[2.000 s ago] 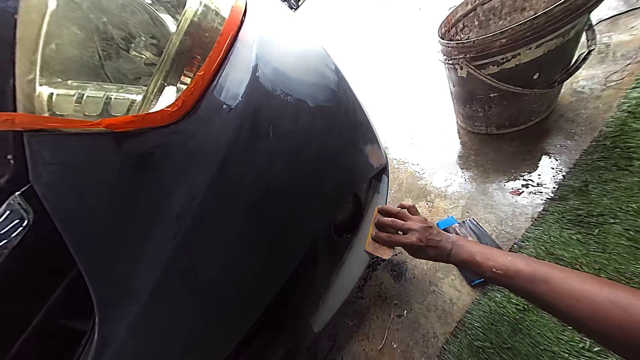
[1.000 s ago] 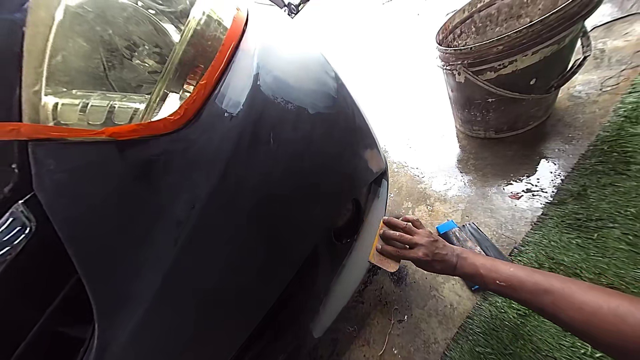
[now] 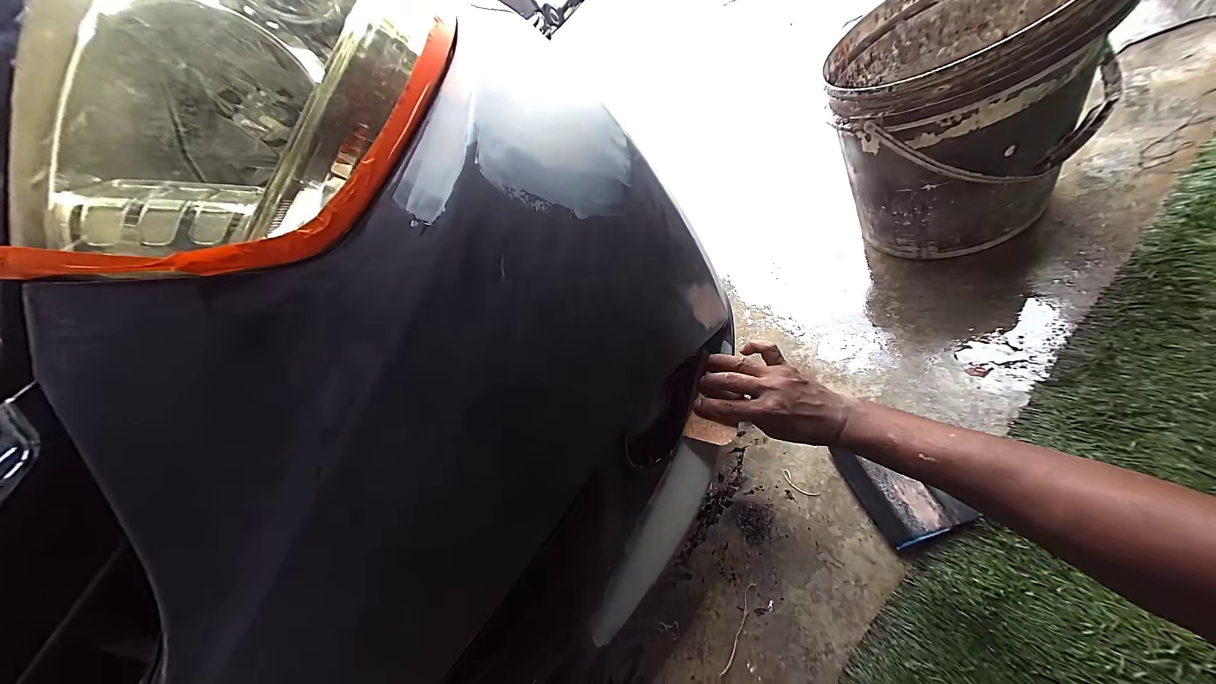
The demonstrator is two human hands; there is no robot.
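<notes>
My right hand (image 3: 774, 394) reaches in from the right, its fingers bent over a tan sheet of sandpaper (image 3: 712, 429). It presses the sheet against the outer edge of a dark car bumper (image 3: 380, 427), beside a recess. Below the hand, a pale grey strip (image 3: 660, 541) runs along the bumper's lower edge. Pale grey patches (image 3: 556, 157) lie near the top of the bumper. Orange masking tape (image 3: 399, 142) borders the headlight (image 3: 180, 123) at the upper left. My left hand is not in view.
A dirty plastic bucket (image 3: 950, 180) with a wire handle stands on wet concrete (image 3: 807, 570) at the upper right. A flat dark block (image 3: 902, 503) lies on the ground under my right forearm. Artificial grass (image 3: 1073, 570) covers the ground along the right side.
My right hand has moved up along the bumper's edge with the sandpaper, from beside the pale strip to the recess above it.
</notes>
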